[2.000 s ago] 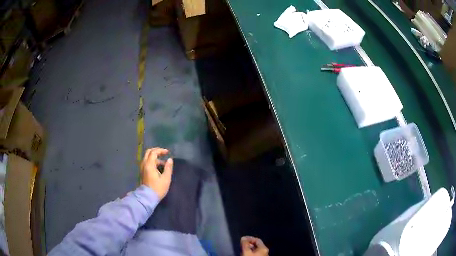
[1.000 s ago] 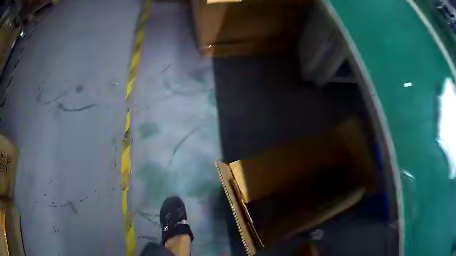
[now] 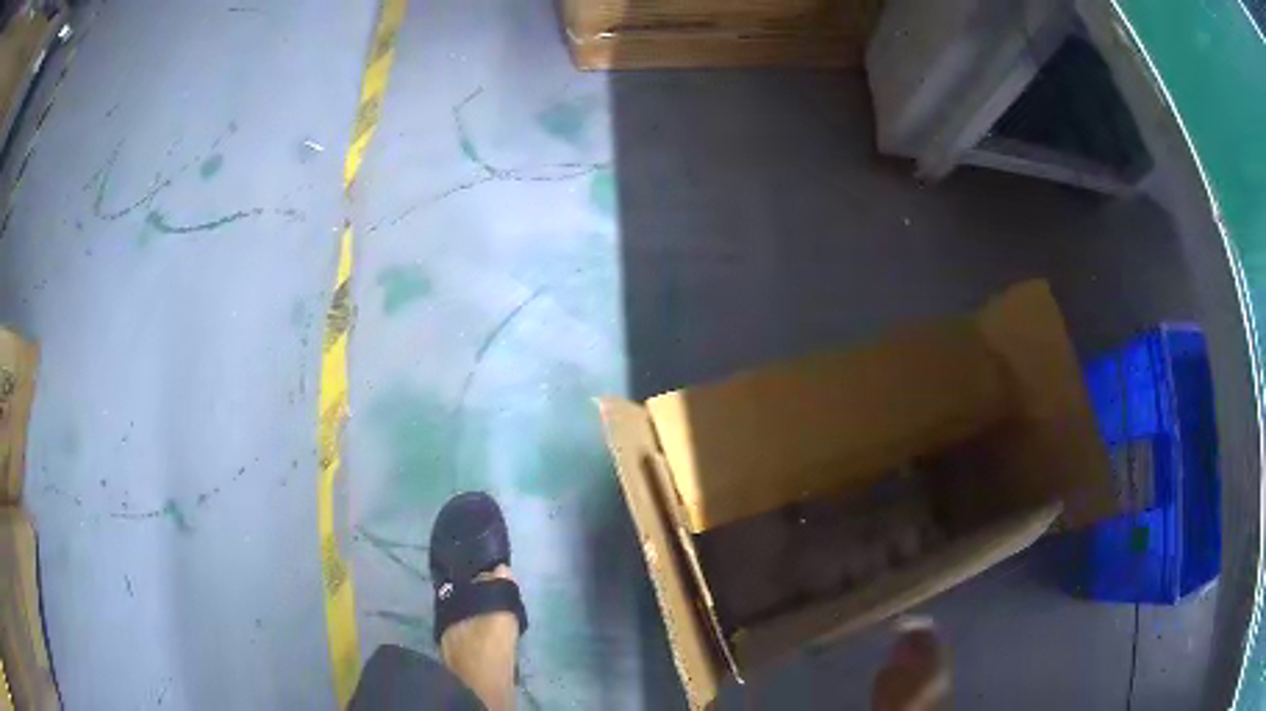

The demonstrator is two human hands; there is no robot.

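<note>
An open cardboard box point(image 3: 847, 417) stands on the floor under the bench, right of centre, with its flaps spread. Its inside is dark, with blurred shapes I cannot make out. A blurred skin-coloured shape point(image 3: 909, 670) shows at the bottom edge, just below the box's near flap. I cannot tell whether it is my right hand or a foot. My left hand is out of the picture.
A blue plastic crate point(image 3: 1173, 465) is right of the box. A closed carton point(image 3: 722, 35) and a grey-white stand point(image 3: 958, 90) are at the top. A dark shoe point(image 3: 472, 556) is left of the box. Yellow floor tape point(image 3: 333, 375) runs at left. The green bench point(image 3: 1222, 84) curves at right.
The view has swung down from the bench to the floor. Both hands, seen earlier, have left their places. The white blocks, screw bin and housing are out of view; the box and blue crate show more fully.
</note>
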